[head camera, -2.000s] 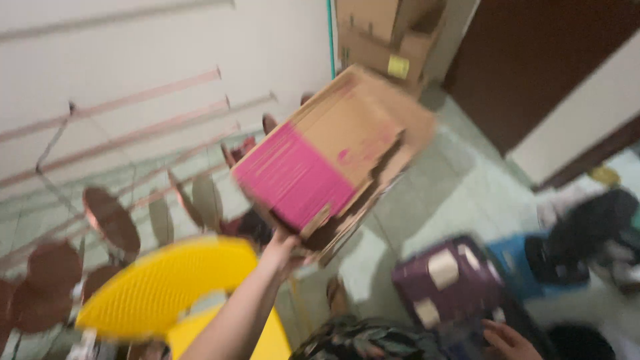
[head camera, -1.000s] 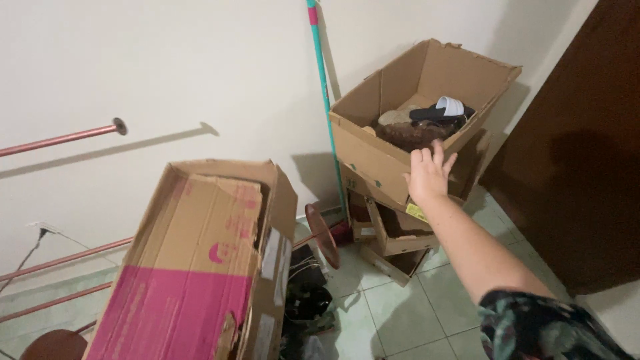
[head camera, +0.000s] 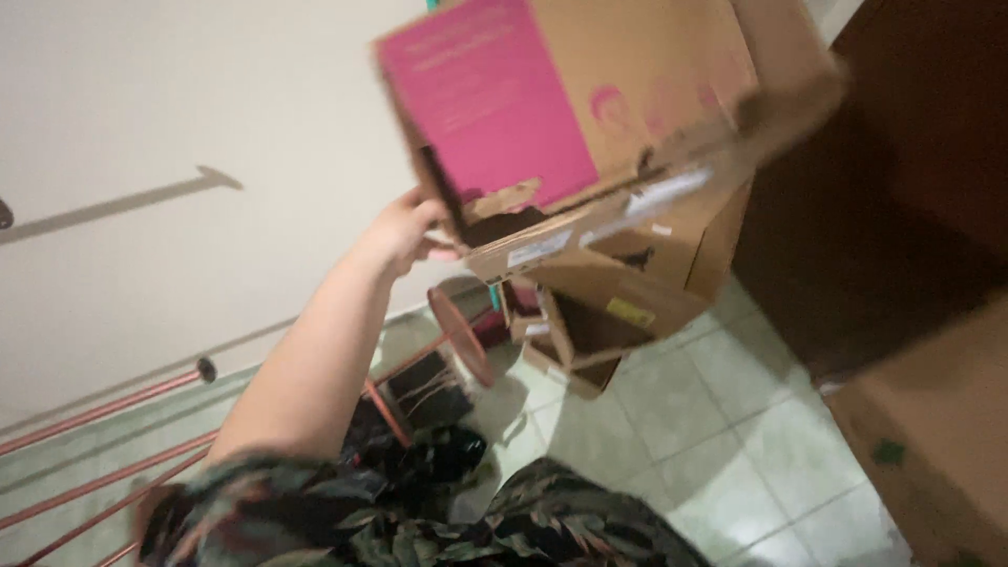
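My left hand (head camera: 413, 232) grips the lower left corner of a torn cardboard box (head camera: 504, 102) with a pink printed panel. The box is tilted and blurred, held above and in front of other cardboard boxes (head camera: 677, 276) stacked by the wall. One of the stacked boxes bears a yellow label. Whether the held box touches the stack, I cannot tell. My right hand is not visible. A camouflage-like patterned sleeve covers my upper left arm.
Pinkish metal rods and a round-based stand (head camera: 461, 335) lie at the left and centre. Dark bags (head camera: 445, 453) rest below the stand. A dark brown door (head camera: 890, 197) is at the right, with a cardboard surface (head camera: 929, 441) below it. The floor (head camera: 669, 417) is pale green tile.
The pink-printed box has moved from the left to over the stack. My right hand, at the upper open box a second ago, has left the view.
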